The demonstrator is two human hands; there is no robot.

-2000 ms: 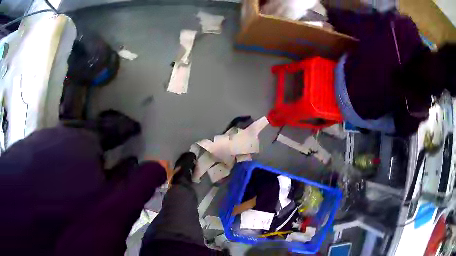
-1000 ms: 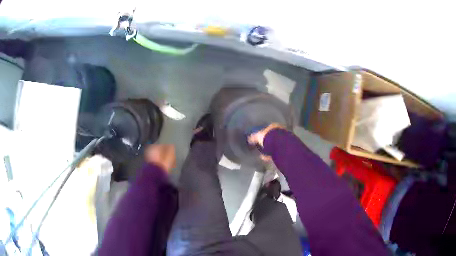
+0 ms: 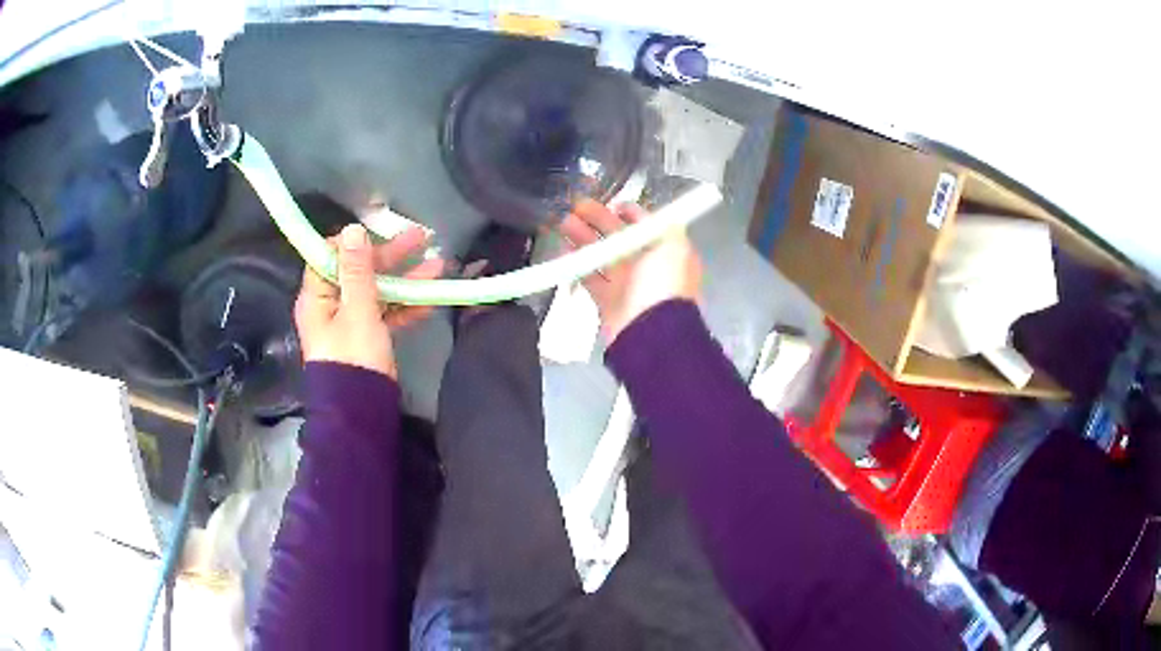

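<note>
A pale green-white hose (image 3: 446,290) runs from a metal tap (image 3: 185,99) on the wall at the upper left, sags in the middle, and its free end points right. My left hand (image 3: 346,305) is on the hose near the tap side, thumb across it and fingers spread. My right hand (image 3: 647,270) holds the hose near its free end. A dark, glossy, translucent round container (image 3: 545,134) stands on the floor by the wall, just beyond my right hand. The hose end is to the right of the container, not in it.
A cardboard box (image 3: 853,242) with white and dark cloth is at the right, and a red stool (image 3: 936,464) below it. A person's dark sleeve (image 3: 1069,521) is at the right edge. Dark round objects (image 3: 236,305) with a cord are at the left. White scraps (image 3: 573,324) lie around my feet.
The round container has gone from under my right hand to the wall. Both hands have come onto the hose, which now stretches right. The view has shifted.
</note>
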